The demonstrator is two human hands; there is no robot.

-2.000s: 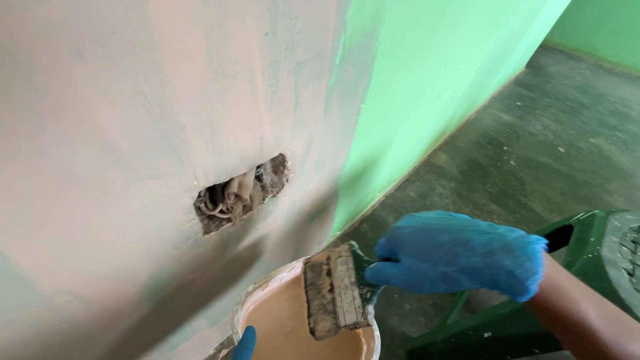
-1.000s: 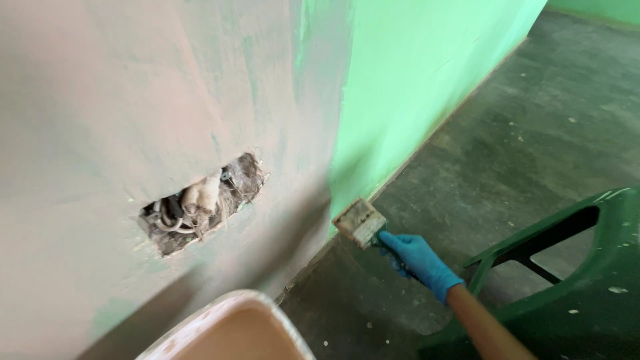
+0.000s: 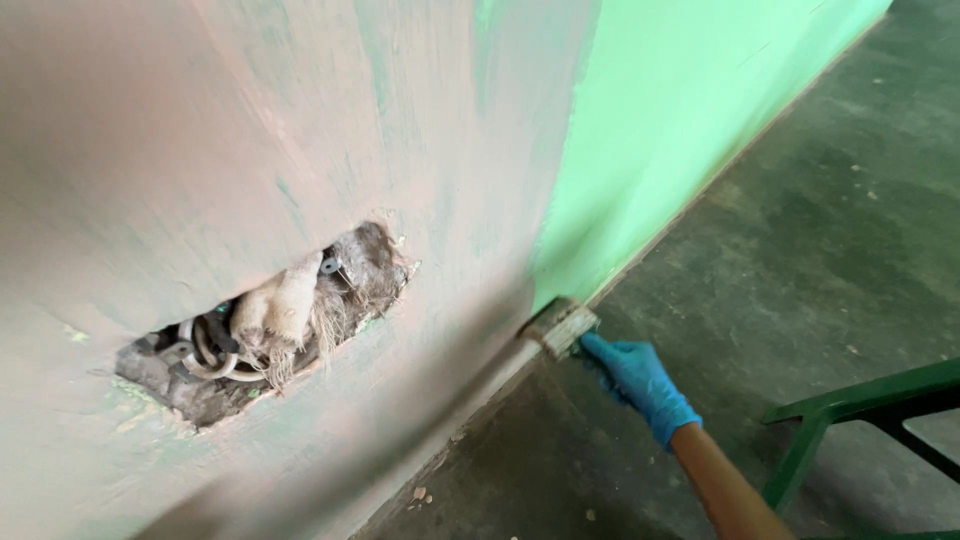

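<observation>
My right hand (image 3: 637, 382), in a blue glove, grips a wide, paint-crusted paintbrush (image 3: 559, 326). The brush's bristles meet the foot of the wall, by the border between the pinkish coat and the bright green paint. My left hand is out of view. The wall (image 3: 465, 172) carries a streaky pinkish coat with green showing through. To the left of the brush, a rough rectangular hole (image 3: 367, 270) in it holds a frayed pale cloth (image 3: 277, 307) and looped wires or conduit (image 3: 206, 360).
Dark concrete floor (image 3: 787, 247) runs along the wall's base, with small pale flakes on it. A green plastic chair or stool (image 3: 862, 397), partly seen, stands at the lower right. Shadows fall across the lower wall.
My right hand has carried the brush from the bucket to the wall's base. The bucket and the gloved fingertip of my left hand have left the view. The view has moved closer to the hole.
</observation>
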